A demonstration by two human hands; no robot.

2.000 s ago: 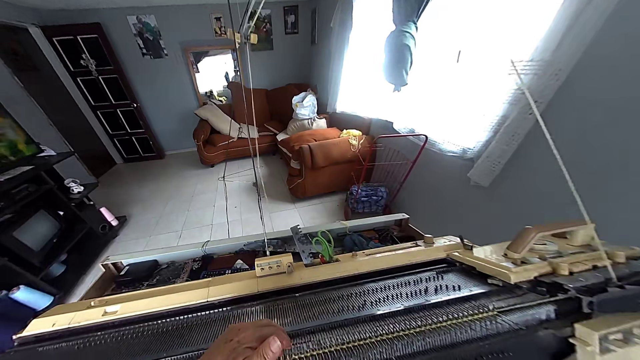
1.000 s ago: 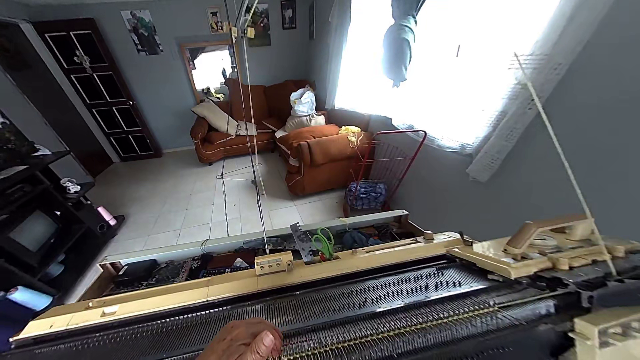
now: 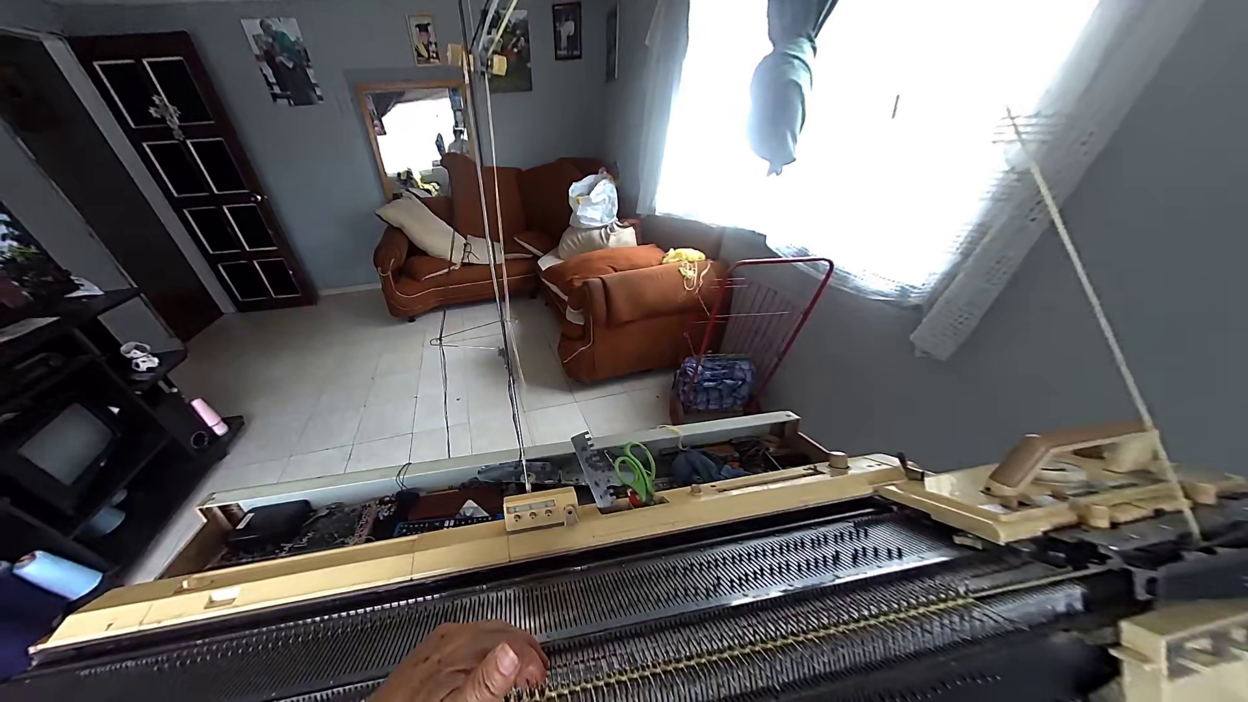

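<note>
My left hand (image 3: 463, 665) rests palm down on the needle bed (image 3: 682, 585) of a flat-bed knitting machine, at the bottom, left of the middle. Its fingers curl onto the needles; whether they pinch anything is hidden. Yellowish yarn or knitting (image 3: 780, 643) runs along the gap between the two beds, from beside my fingertips toward the right. The beige carriage (image 3: 1063, 487) with its brown handle sits at the right end. A pale strand (image 3: 1092, 292) slants down to it. My right hand is not in view.
Behind the rear bed, an open tray (image 3: 331, 478) holds green-handled scissors (image 3: 636, 472), a notched metal comb (image 3: 593, 472) and assorted items. Strands hang from the yarn mast (image 3: 495, 195). Beyond stand orange sofas (image 3: 643, 302), a red cart (image 3: 819, 292) and a black shelf unit (image 3: 97, 429).
My left hand has shifted slightly left along the needle bed. The carriage has stayed at the right end.
</note>
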